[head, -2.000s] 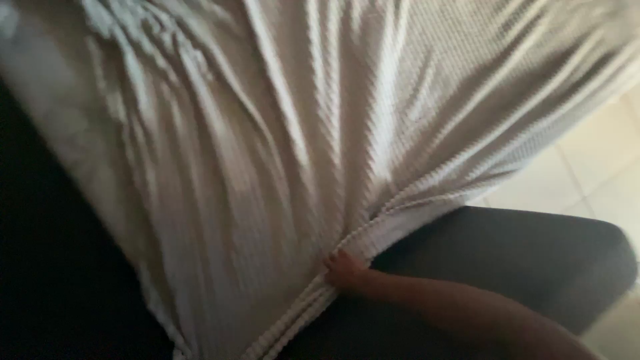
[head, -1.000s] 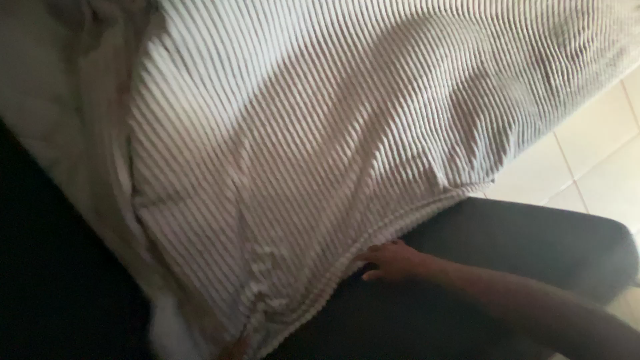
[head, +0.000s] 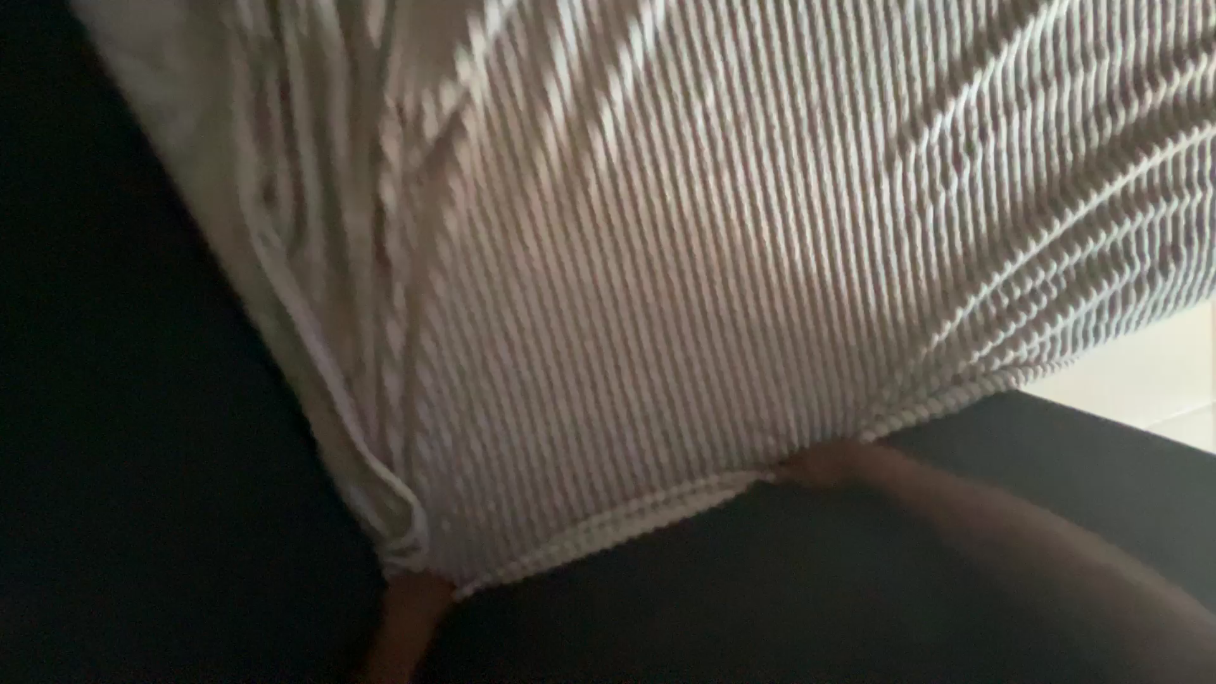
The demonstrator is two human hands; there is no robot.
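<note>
A light ribbed blanket [head: 665,285] fills most of the view, with long folds at its left and right sides. At its lower left corner my left hand [head: 416,600] grips the gathered fabric; the fingers are partly hidden by cloth and shadow. Farther right along the lower edge, my right hand [head: 825,464] is closed on the hem, its forearm coming in from the lower right. Between the two hands the hem runs taut. Blur and dim light hide the finger detail.
A dark, padded-looking surface [head: 1073,475] lies under the blanket's lower edge. Light floor tiles [head: 1140,370] show at the right. Deep shadow covers the left side. A paler cloth edge [head: 180,161] runs along the blanket's left.
The blanket's middle was bunched, then rumpled, and is now drawn flatter. My right hand, with fingers spread at the hem a second ago, now grips it. My left hand shows more plainly at the corner.
</note>
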